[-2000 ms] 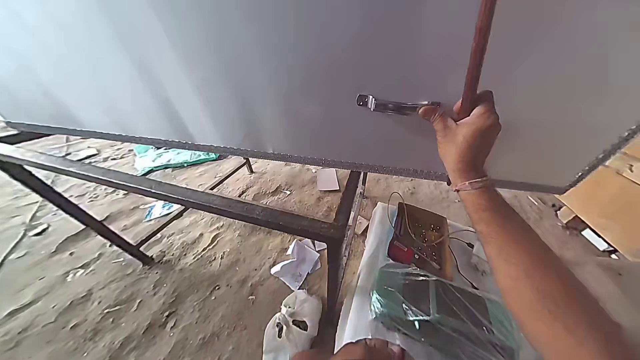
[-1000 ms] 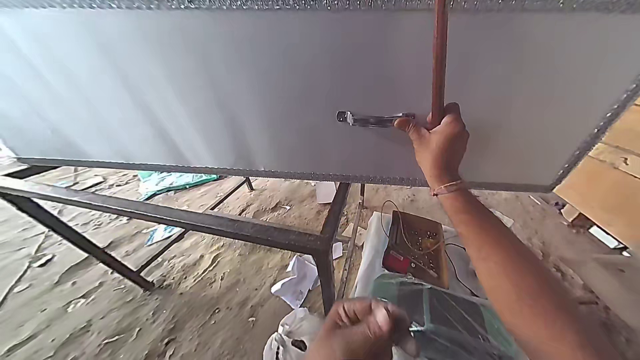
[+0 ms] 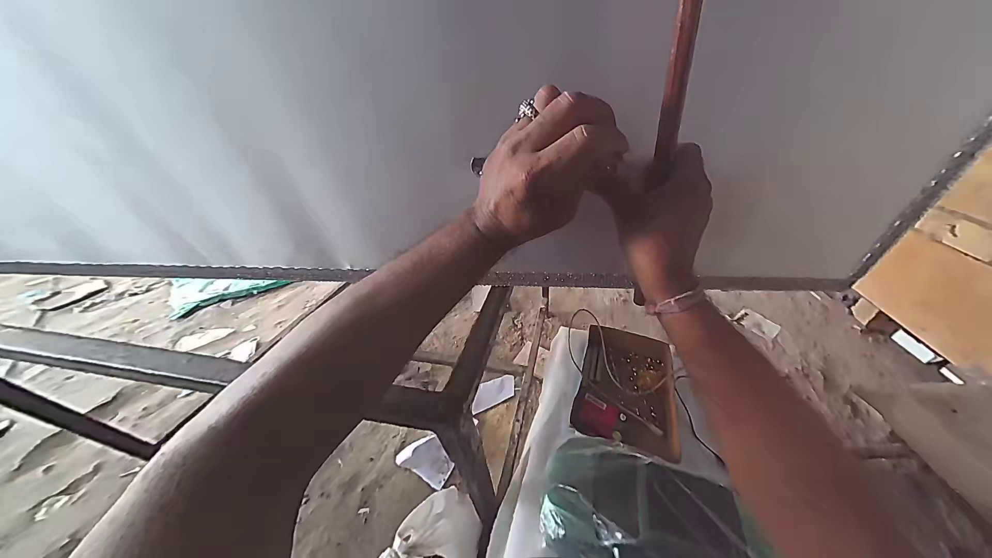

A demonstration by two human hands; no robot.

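Note:
A metal handle (image 3: 477, 165) lies against a large grey panel (image 3: 372, 155); only its left end shows. My left hand (image 3: 546, 167), with a ring on one finger, is over the handle with its fingers curled; what they touch is hidden. Close beside it on the right, my right hand (image 3: 670, 209) is closed around the lower part of a reddish-brown rod (image 3: 680, 74), which stands nearly upright in front of the panel. The right thumb reaches toward the left fingers, where the contact is shadowed and partly covered.
Below the panel is a dark metal frame (image 3: 116, 356). A tray (image 3: 674, 418) holds small metal parts, a red item (image 3: 595, 416) and a thin cable. Nearer me lies a plastic-wrapped green bundle (image 3: 643, 504). Brown boards (image 3: 930, 279) are at the right; scraps litter the floor.
My left hand has risen from the bottom of the view to the metal handle, now mostly covered by it. My right hand keeps its hold on the rod.

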